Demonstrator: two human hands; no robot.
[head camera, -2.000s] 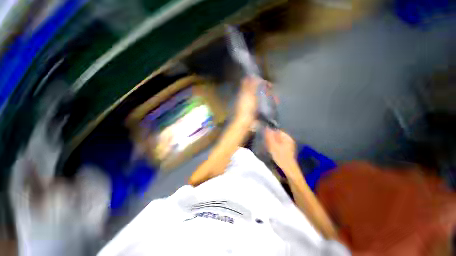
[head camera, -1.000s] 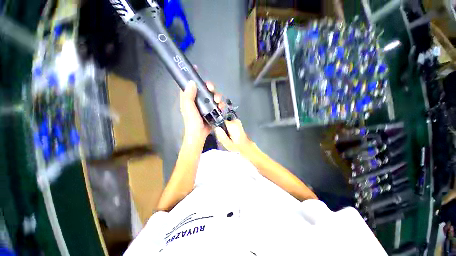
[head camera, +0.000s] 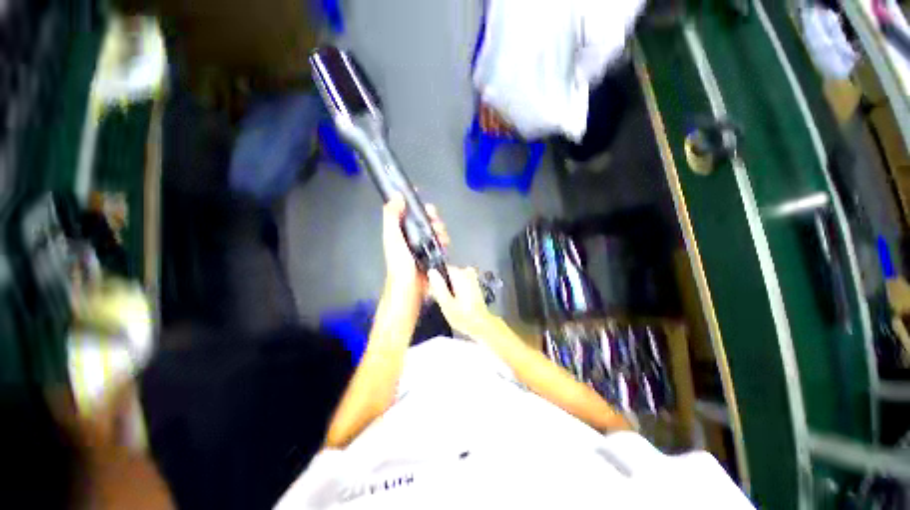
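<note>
The hot-air brush is held in front of me, with its bristled barrel pointing up and to the left and its tail end towards my body. My left hand is wrapped around the grey handle near its lower part. My right hand has its fingers closed at the tail end. Small dark and metallic parts show beside my right hand. The exact contact of the fingers is blurred.
A green conveyor bench with a white strip runs along the right. A black bin and a carton of parts stand beside it. A blue stool and a person in white are ahead. Other people are at the left.
The surroundings have shifted as I moved along the aisle. The whole brush barrel now shows, and the tray of blue parts at the right is out of view. Both hands keep their hold.
</note>
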